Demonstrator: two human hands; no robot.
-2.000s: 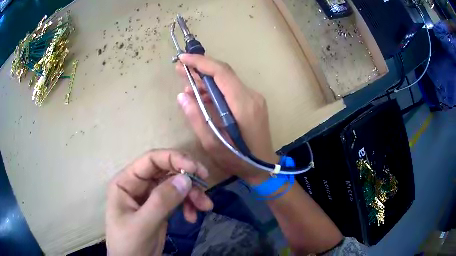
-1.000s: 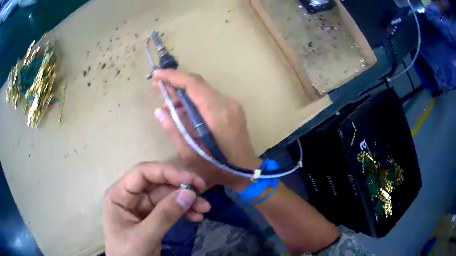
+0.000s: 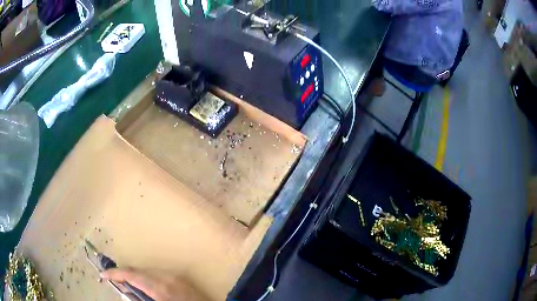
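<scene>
My right hand (image 3: pixel 154 286) is at the bottom left of the picture, cut off by the lower edge. It holds the soldering iron (image 3: pixel 109 266), whose tip points up and left just over the speckled cardboard sheet (image 3: pixel 118 194). The thin solder feed tube runs along the iron. The gold and green strip-and-wire bundle (image 3: pixel 22 281) lies at the lower left corner, partly cut off, left of the iron. My left hand is out of the picture.
Beyond the sheet are a shallow cardboard tray (image 3: pixel 194 167) with the black iron stand (image 3: pixel 197 104), and the solder station (image 3: pixel 253 59). A white housing (image 3: pixel 122 38) with a bagged cord (image 3: pixel 79 88) lies on the green bench. A black parts bin (image 3: pixel 353 258) is at right; a seated person (image 3: pixel 421 41) is beyond.
The view has swung right and up, so the hands and bundle sit lower left in the picture. My left hand has left the view. The station, housing and the other person now show.
</scene>
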